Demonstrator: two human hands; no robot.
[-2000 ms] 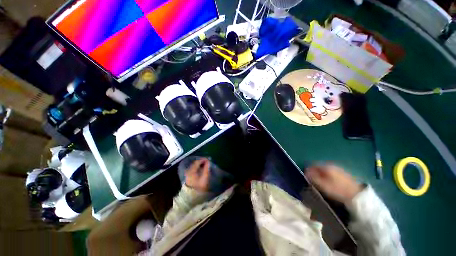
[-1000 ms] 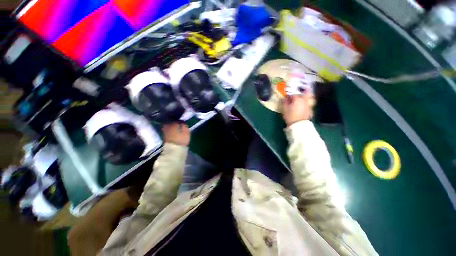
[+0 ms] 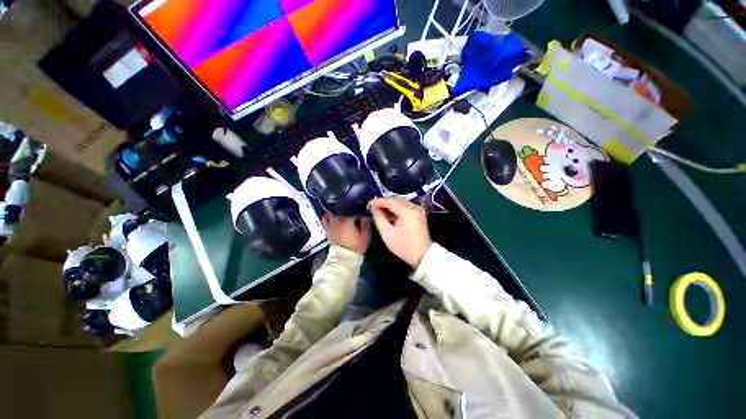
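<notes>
Three dome cameras with white housings and glossy black fronts stand in a row on the bench: a left one (image 3: 270,219), a middle one (image 3: 335,178) and a right one (image 3: 396,154). My left hand (image 3: 347,232) is at the lower front edge of the middle camera, its fingertips hidden under the black ball. My right hand (image 3: 401,227) is beside it, with thumb and fingertips close together at the lower right of the same ball. Whether either hand grips anything is too small to tell.
A monitor (image 3: 278,41) stands behind the cameras. A mouse (image 3: 499,161) sits on the rabbit mouse pad (image 3: 544,196). A black phone-like rectangle (image 3: 613,198), a pen (image 3: 648,282), yellow tape (image 3: 697,304) and a parts box (image 3: 601,106) are on the right. More cameras (image 3: 123,278) lie at the far left.
My right hand has moved left from the mouse pad to the middle camera. My left hand remains at that camera's front edge. The view has shifted.
</notes>
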